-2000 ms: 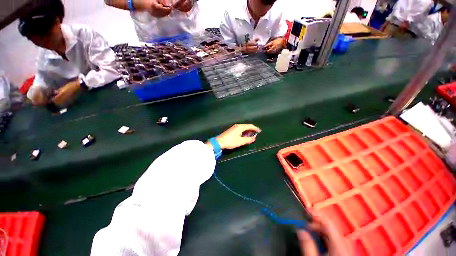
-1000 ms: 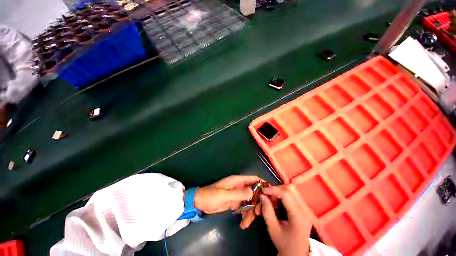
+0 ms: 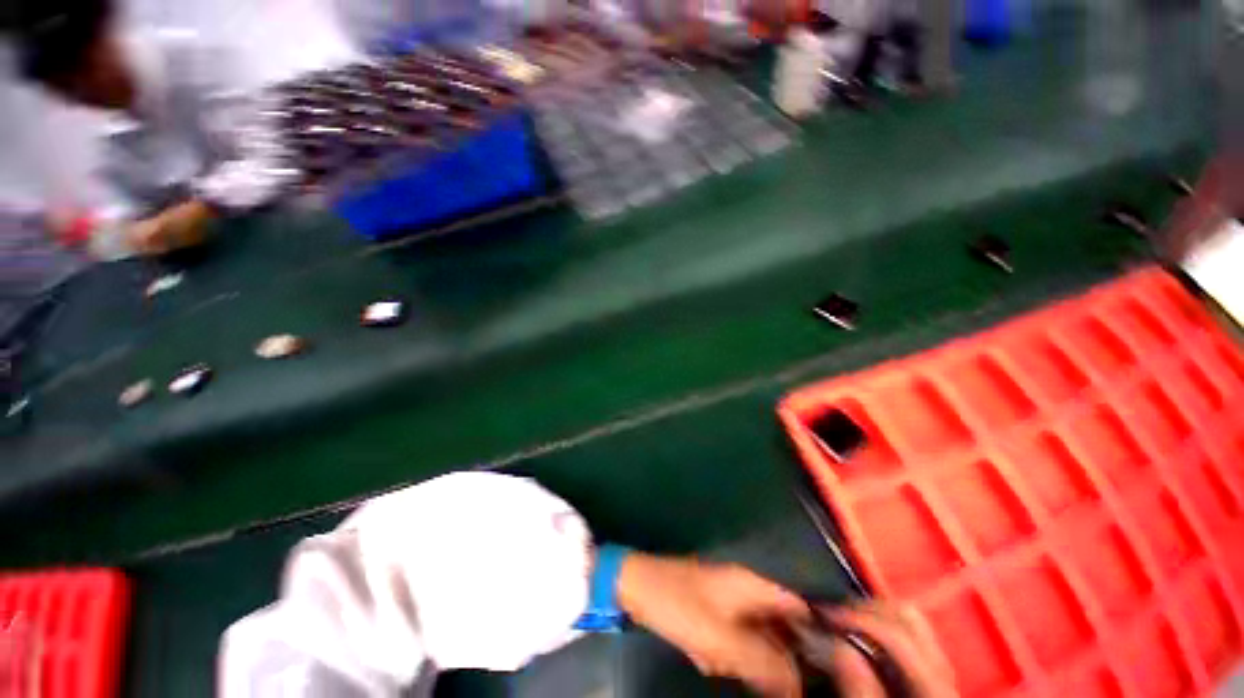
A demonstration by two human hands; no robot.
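My left hand (image 3: 716, 616), bare with a blue wrist strap (image 3: 604, 589), is at the lower middle, its fingers around a dark module (image 3: 823, 641). My right hand (image 3: 907, 655) meets it from the right, cut off by the bottom edge, its fingers at the same module. The picture is blurred, so the module's face and the exact finger contact are unclear. The orange-red component tray (image 3: 887, 471) lies at the right, with one dark module (image 3: 838, 432) in its upper-left corner pocket.
Modules, one of them pale-faced (image 3: 385, 314), lie spaced along the green belt (image 3: 614, 368). A blue bin (image 3: 450, 181) heaped with dark modules, a grey grid tray (image 3: 655, 137) and a white bottle (image 3: 802, 75) stand across it. A second red tray (image 3: 62, 634) is lower left. A person sits upper left.
Since two seconds ago, my left hand has come back from the belt with a module, and my right hand has joined it. Since one second ago, the view has shifted and both hands appear lower right.
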